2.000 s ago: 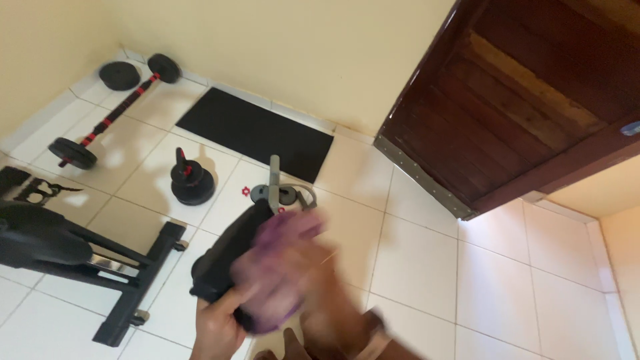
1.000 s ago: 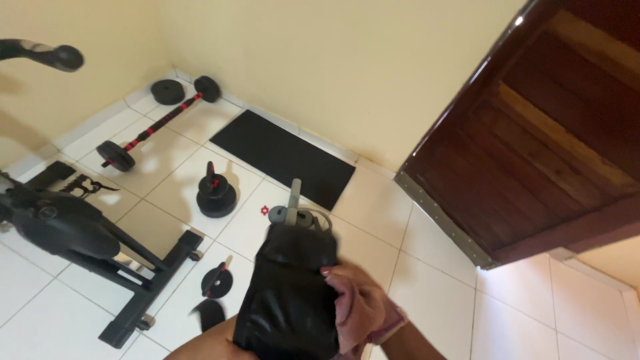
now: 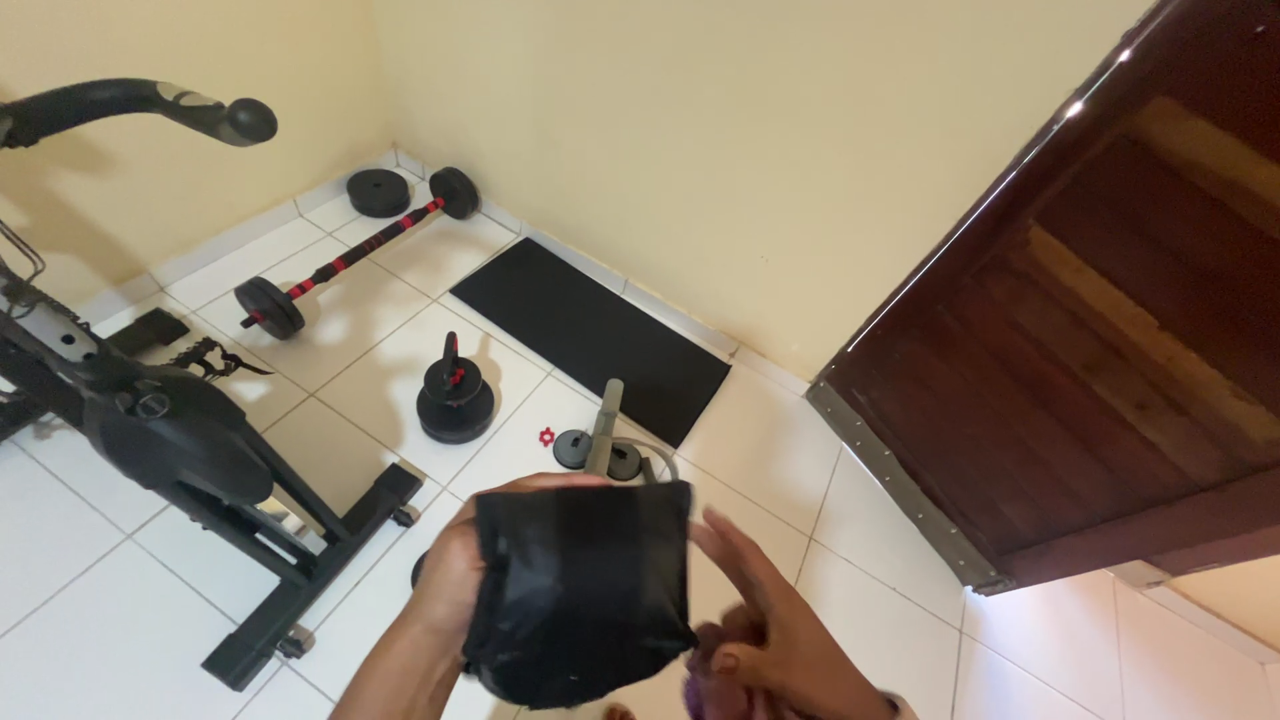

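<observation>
A black padded item with a shiny cover (image 3: 585, 590) is held up at the lower middle; its exact kind cannot be told. My left hand (image 3: 455, 560) grips its left side and upper edge. On the right, my right hand (image 3: 770, 620) has a purple cloth (image 3: 708, 680) bunched under its curled fingers, with the index finger stretched toward the item's right edge. Behind the item, a grey metal bar (image 3: 606, 425) rises beside small black weight plates (image 3: 573, 449).
An exercise bike (image 3: 170, 430) stands at left. On the tiled floor are a barbell (image 3: 365, 250), a loose plate (image 3: 378, 193), a kettlebell-style weight (image 3: 455, 400), a red star nut (image 3: 547, 437) and a black mat (image 3: 595, 335). A wooden door (image 3: 1090, 330) is at right.
The black item has turned and now shows a squarish end. My right hand with the cloth has moved from the item's surface to beside its right edge.
</observation>
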